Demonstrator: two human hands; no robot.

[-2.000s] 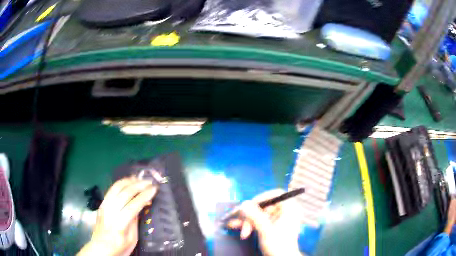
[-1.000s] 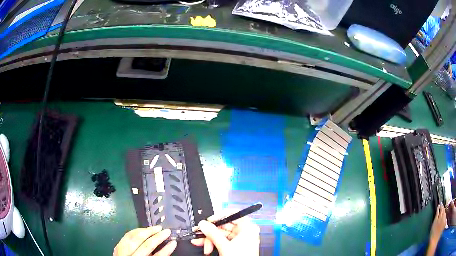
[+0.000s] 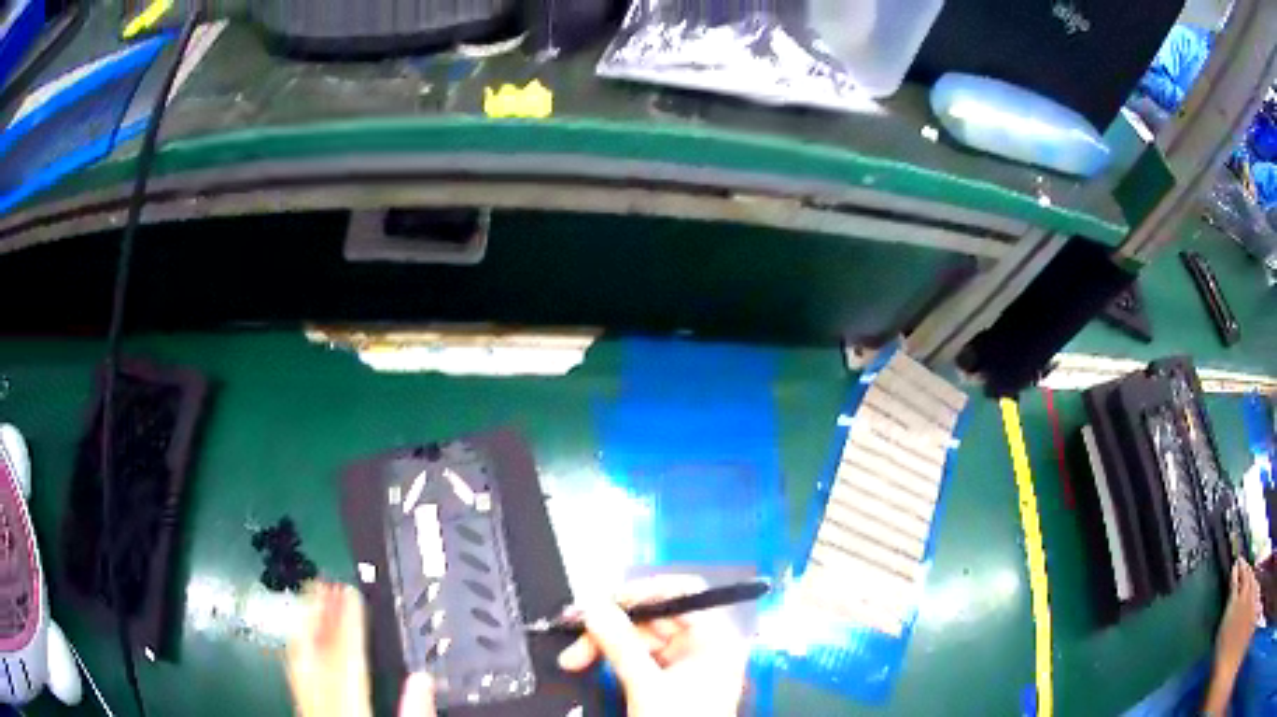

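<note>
A dark grey housing (image 3: 459, 567) with white slanted marks lies on a larger black foam pad (image 3: 539, 518). My left hand (image 3: 333, 656) is blurred and cut off by the bottom edge; its fingers are apart beside the housing's lower left, one fingertip close to the housing's edge. It shows nothing held. My right hand (image 3: 670, 656) holds a slim black pen-like tool (image 3: 700, 601), its thin tip pointing left at the housing's lower right edge. Loose small black parts (image 3: 283, 553) lie left of the pad.
A strip of tan-grey bars (image 3: 885, 490) on blue backing lies right of blue film (image 3: 693, 448). A black tray (image 3: 133, 504) lies far left, with a cable above it. Stacked black trays (image 3: 1148, 490) and another person's hand (image 3: 1235, 616) are beyond the yellow line. A green shelf (image 3: 560, 144) spans the top.
My left hand has moved left and away from the housing's lower end. My right hand still holds the tool, now slightly further right of the housing. The camera view has shifted.
</note>
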